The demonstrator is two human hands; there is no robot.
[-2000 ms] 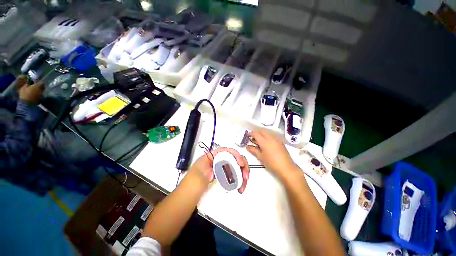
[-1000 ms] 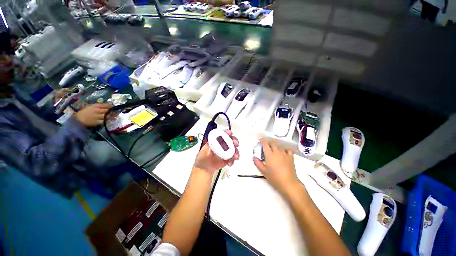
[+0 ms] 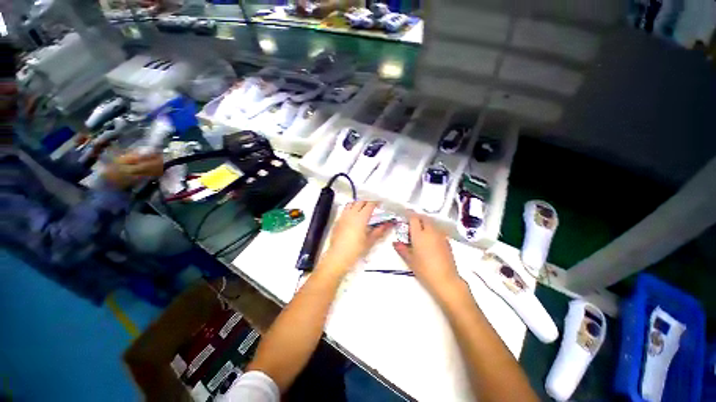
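My left hand [image 3: 355,234] is over the back part of the white work sheet [image 3: 385,314], its fingers pointing right. My right hand [image 3: 426,250] is beside it, fingertips at a small silvery patch of tiny parts [image 3: 403,232]. The fingertips are blurred, and I cannot tell if either hand holds anything. The white oval head part is not visible. The black electric screwdriver [image 3: 316,228] lies left of my left hand. Thin dark tweezers [image 3: 390,272] lie on the sheet between my forearms.
A compartment tray [image 3: 398,186] with housings stands behind the sheet. A small green board [image 3: 281,220] lies left. White handsets [image 3: 577,345] lie at right, beside a blue basket [image 3: 630,345]. A cardboard box [image 3: 153,343] is below the bench. Another person's hand [image 3: 135,167] is at far left.
My left hand held up the white oval head part; now it is down near my right hand and the part is out of sight. The screwdriver shows fully again.
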